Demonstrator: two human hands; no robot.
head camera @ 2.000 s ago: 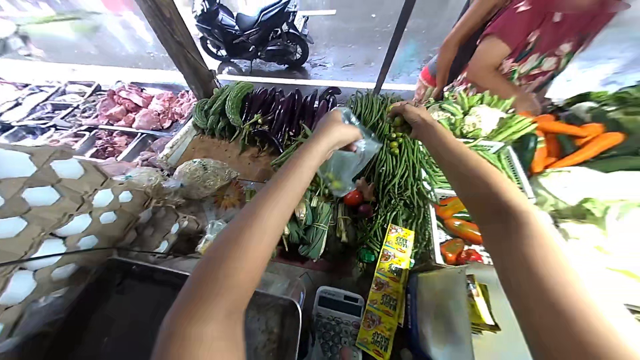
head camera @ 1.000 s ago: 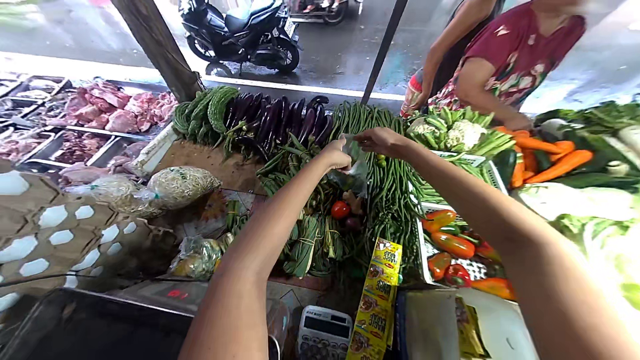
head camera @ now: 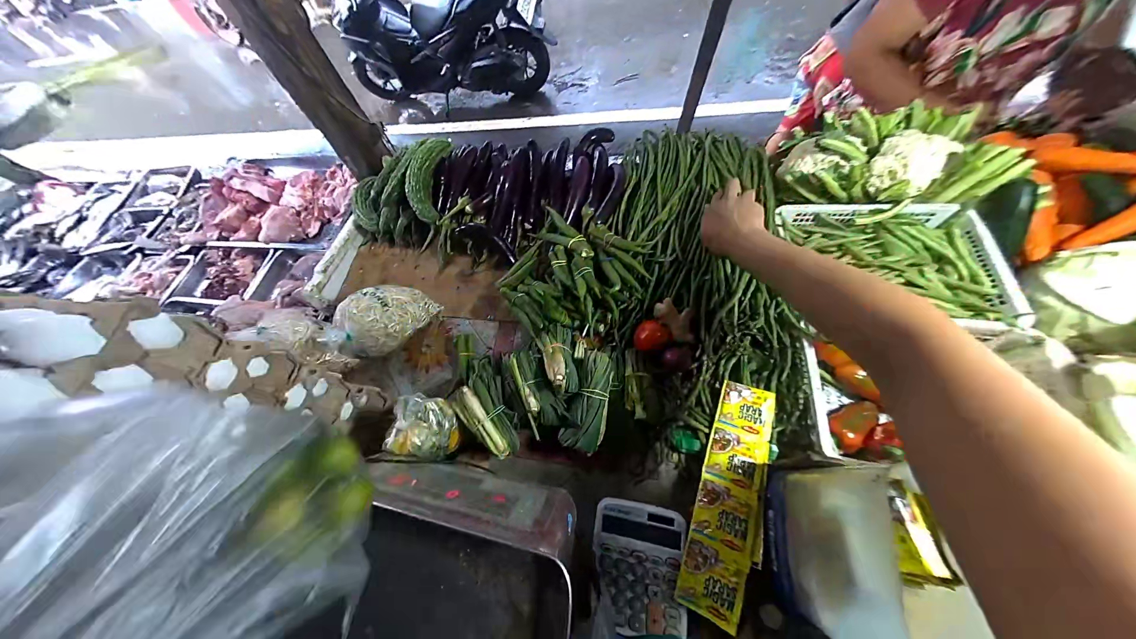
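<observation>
My right hand is over the pile of long green beans, its fingers curled down; whether it grips any is hidden. A clear plastic bag with small green-yellow fruits in it fills the lower left, close and blurred. My left hand is out of view. Left of the beans lie dark eggplants, ridged bitter gourds and tied bundles of okra. Below them are a tomato, a red onion and tied leafy bundles.
A white crate of green pods stands right, beside cauliflower and carrots. Nearer are a calculator, yellow seasoning sachets and a scale-like tray. Meat trays lie left. A person stands behind the cauliflower.
My left hand has left the middle, where it held the plastic bag beside my right hand; the bag is now at the lower left. My right hand remains over the beans.
</observation>
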